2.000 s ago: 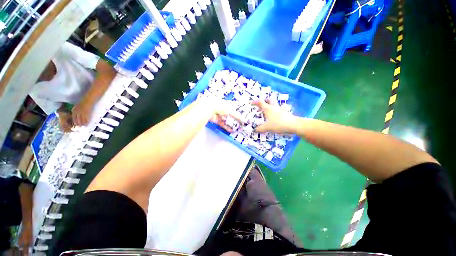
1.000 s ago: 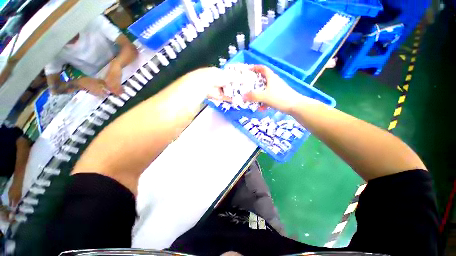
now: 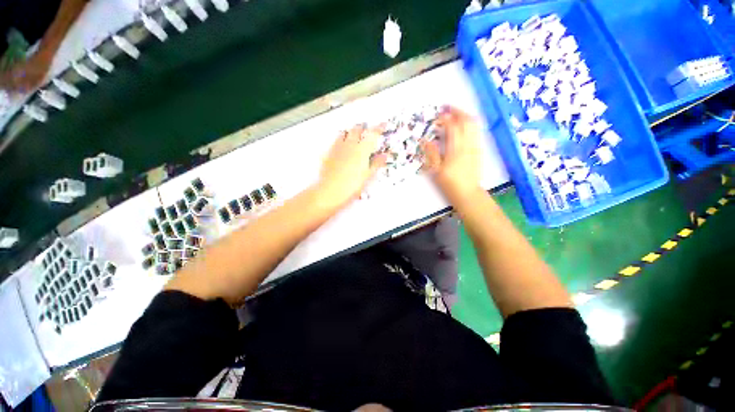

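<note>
A pile of small white parts (image 3: pixel 405 143) lies on the white work surface (image 3: pixel 314 239). My left hand (image 3: pixel 352 161) is at the pile's left side and my right hand (image 3: pixel 453 153) is at its right side. Both are slightly blurred, with fingers around the edges of the pile. Whether the fingers grip single parts cannot be seen. The blue bin (image 3: pixel 550 211) right of my right hand holds many more small white parts, with some blue bottom showing. White housings with dark open ends (image 3: pixel 175 229) stand in groups left of my left forearm.
More housings (image 3: pixel 72 283) stand at the far left of the bench. The green belt (image 3: pixel 266 72) beyond carries grouped housings (image 3: pixel 102 166) and a single white adapter (image 3: pixel 392 38). A second blue bin (image 3: pixel 645 48) holds white pieces (image 3: pixel 699 74). Another person's arm (image 3: pixel 48 48) shows at upper left.
My hands have left the bin with a clump of white parts, which now lies on the bench between them. The view has turned left, showing the housings, and the bin sits farther right in view.
</note>
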